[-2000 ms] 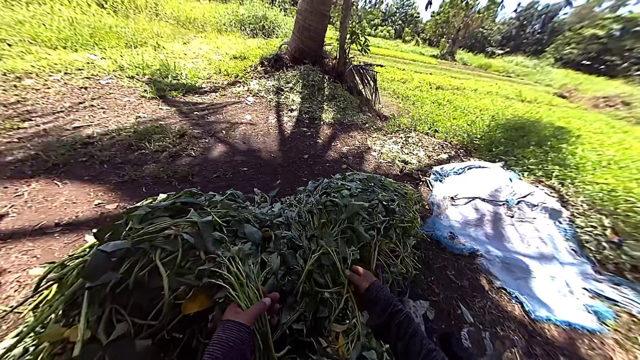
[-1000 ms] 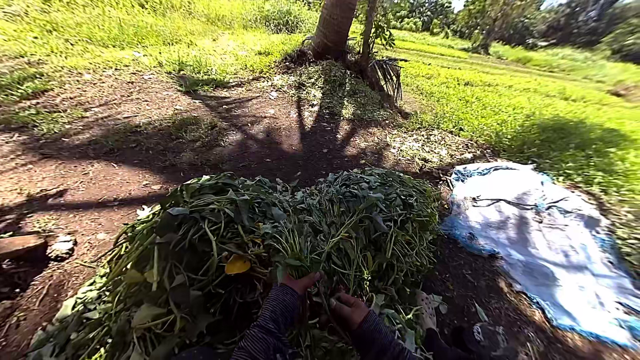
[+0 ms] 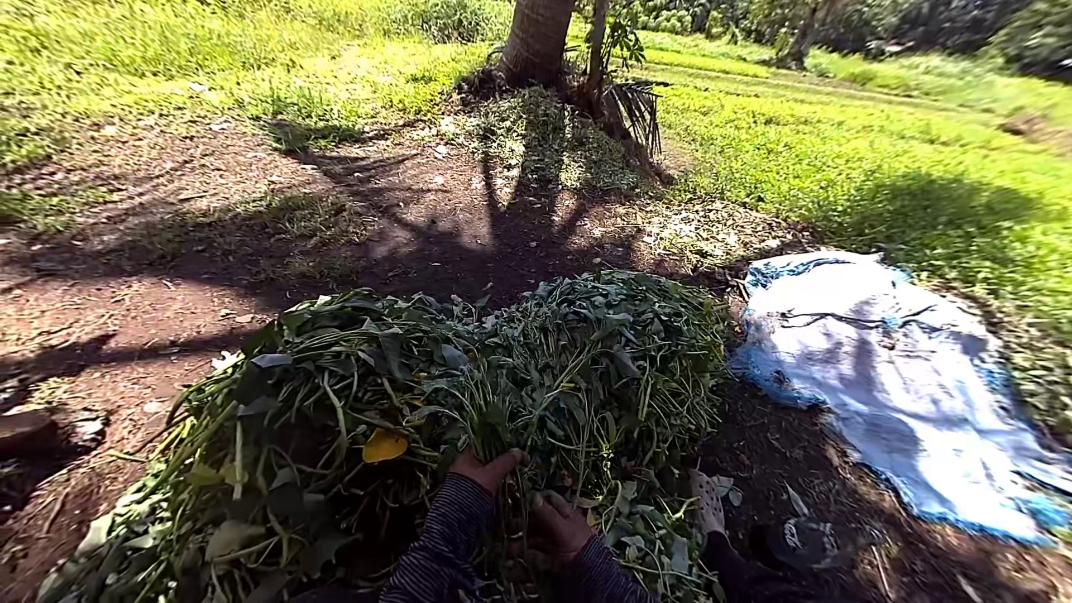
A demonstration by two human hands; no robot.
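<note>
A large heap of leafy green vine cuttings (image 3: 586, 360) fills the lower middle of the head view. At its near side my left hand (image 3: 487, 471) is closed around a bunch of green stems (image 3: 486, 419), whose leafy ends point away from me. My right hand (image 3: 559, 529) is just below and to the right, thumb against the thin stems hanging from that bunch; its fingers are partly hidden by stems and shadow. Both arms wear dark striped sleeves. A yellow leaf (image 3: 384, 446) lies on the heap, left of my left hand.
A white and blue woven sack (image 3: 879, 377) lies spread on the soil at right. A foot (image 3: 708, 501) and a dark object with writing (image 3: 808, 544) are right of the heap. Behind stands a tree trunk (image 3: 538, 42); a brown block-like object (image 3: 25, 431) sits at the left edge.
My hands were apart on the heap two seconds ago; they have come close together at its near side. The view has shifted left.
</note>
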